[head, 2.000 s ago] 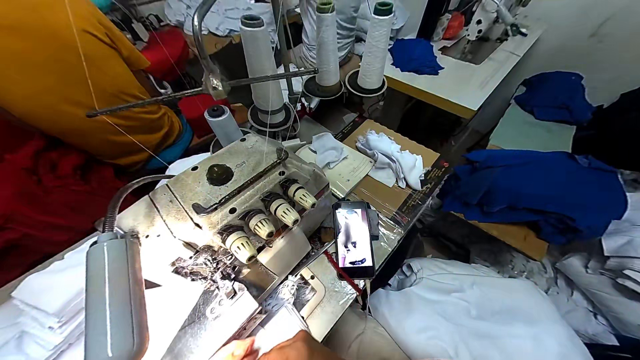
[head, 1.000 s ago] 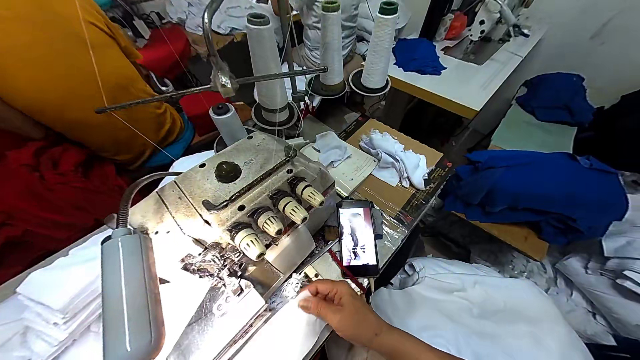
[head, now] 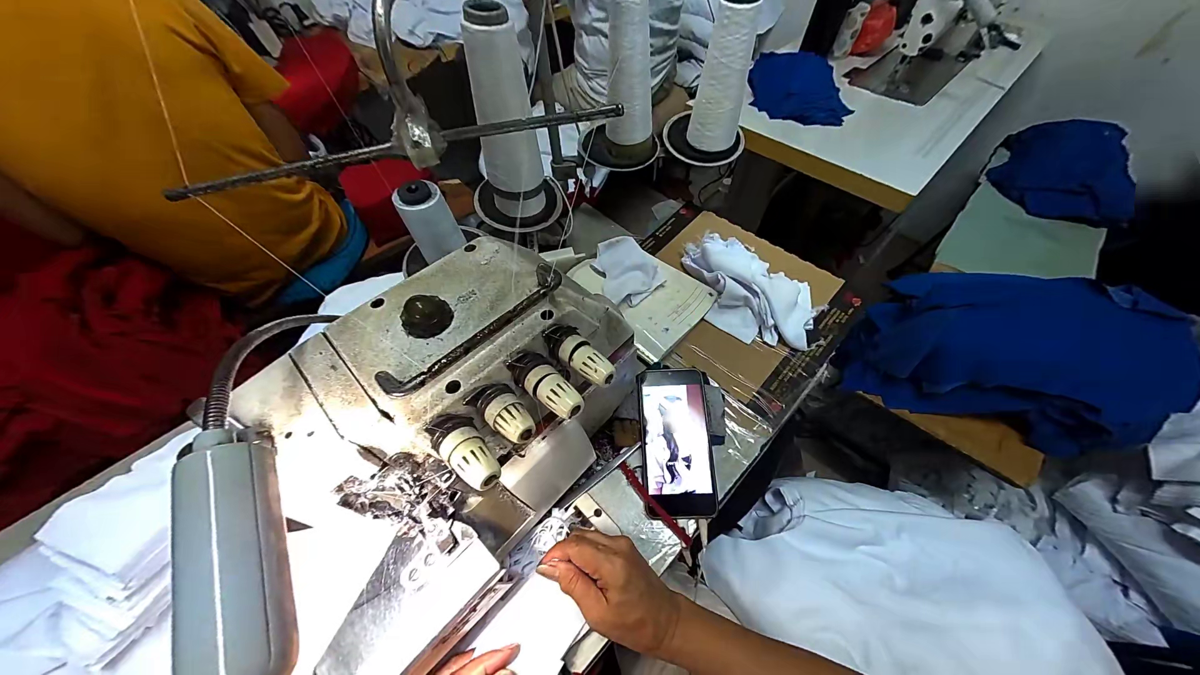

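My right hand [head: 614,591] is beside the overlock sewing machine [head: 441,337], thumb and forefinger pinched together by a tangle of white thread [head: 555,530]. Whether anything is between the fingertips I cannot tell. Below it lies a piece of white fabric [head: 534,614], brightly lit. Only some fingers of my left hand [head: 480,660] show at the bottom edge, against that fabric; the rest is out of frame. Four cream tension dials [head: 469,457] line the machine's front. A phone [head: 677,441] with a lit screen stands to its right.
A grey lamp [head: 230,553] and stacked white fabric [head: 103,553] are at left. Thread cones [head: 506,112] stand behind the machine. White cloth scraps [head: 750,291] lie on cardboard, with white fabric [head: 900,572] and blue fabric [head: 1022,356] at right. A person in an orange shirt [head: 141,122] is at upper left.
Two seconds ago both hands were low at the bottom edge; my right hand has since moved up and right. My left hand, out of sight one second ago, shows again at the bottom.
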